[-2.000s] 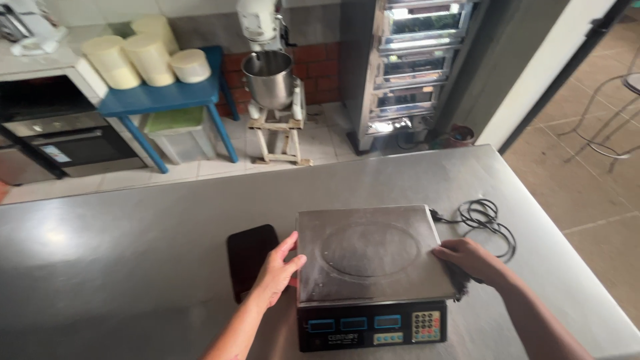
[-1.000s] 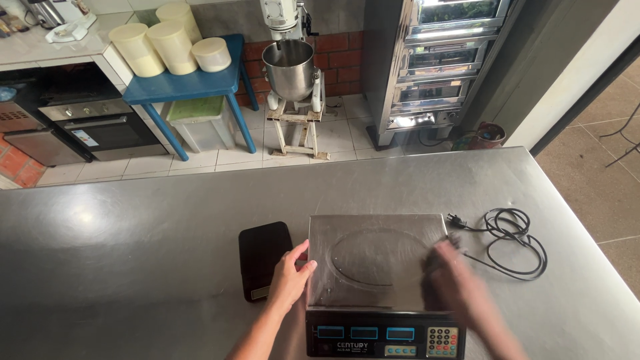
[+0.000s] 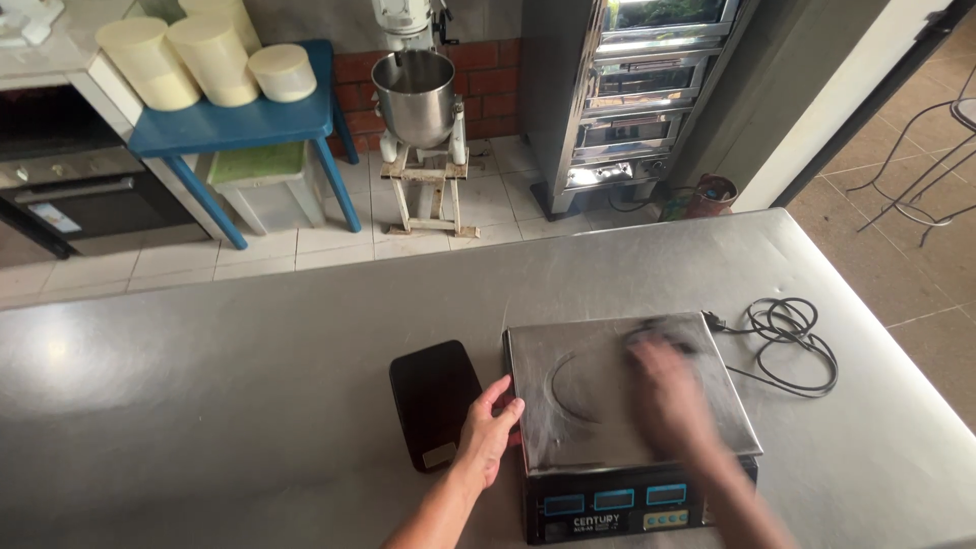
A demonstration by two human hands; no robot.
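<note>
A Century electronic scale (image 3: 579,396) with a flat steel platform and a dark display panel sits on a stainless steel table. My left hand (image 3: 488,427) touches the platform's left edge, thumb and fingers spread around it. Blurred by motion, my right hand (image 3: 667,381) lies over the right part of the platform with a dark cloth (image 3: 659,332) under its fingers. Left of the scale lies a flat black device, possibly a small scale (image 3: 435,400), partly beside my left wrist. A coiled black power cord (image 3: 793,335) rests to the right.
The steel table's far edge (image 3: 381,255) runs behind the scale. Beyond it stand a blue table (image 3: 236,126) with several pale containers, a stand mixer with a steel bowl (image 3: 415,99), and a steel deck oven (image 3: 564,99). A wire stool (image 3: 915,168) is at the right.
My right hand has moved from the scale's right edge onto the platform, with the dark cloth now visible under it. My left hand stays at the left edge.
</note>
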